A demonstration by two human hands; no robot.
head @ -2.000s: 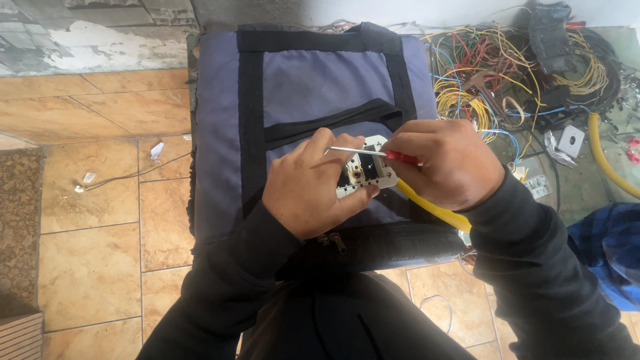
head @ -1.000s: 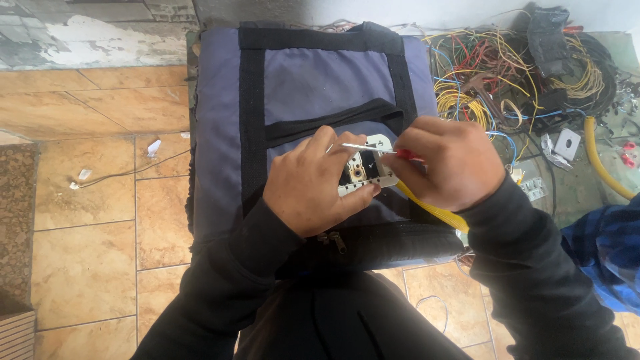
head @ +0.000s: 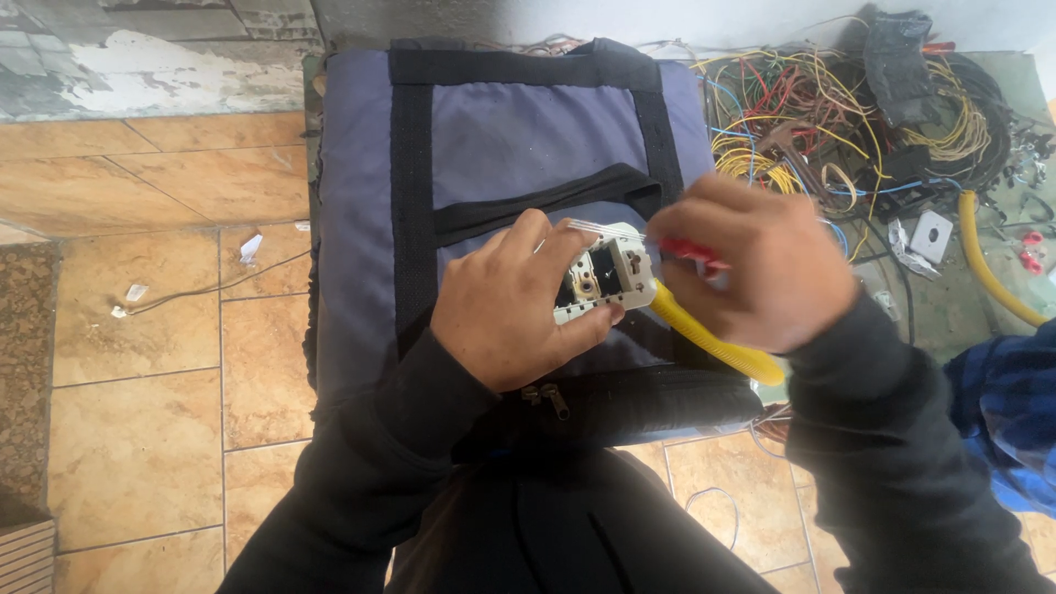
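Observation:
My left hand (head: pixel 516 301) grips a white plastic electrical socket frame (head: pixel 631 285) with dark modules and a metal part inside, thumb at its lower edge and fingers at its upper left. In my right hand (head: pixel 755 264) is a screwdriver with a red handle (head: pixel 689 252); hand and tool are blurred. The screwdriver's thin metal shaft (head: pixel 606 229) lies across the top of the frame, near my left fingertips. Whether its tip touches anything cannot be told. A yellow corrugated conduit (head: pixel 709 334) runs from beneath the frame toward the lower right, over the bag.
Under my hands lies a blue-grey fabric bag (head: pixel 528 124) with black straps. Tangled coloured wires (head: pixel 792 115), a hammer (head: pixel 788 153), a white cover plate (head: pixel 932 237) and another yellow conduit (head: pixel 990 280) are on the right. Blue checked cloth (head: pixel 1011 412) is at the right edge.
The screwdriver's shaft has shifted and now lies along the frame's upper edge, where it crossed the frame lower down two seconds ago. My left hand keeps its hold on the frame.

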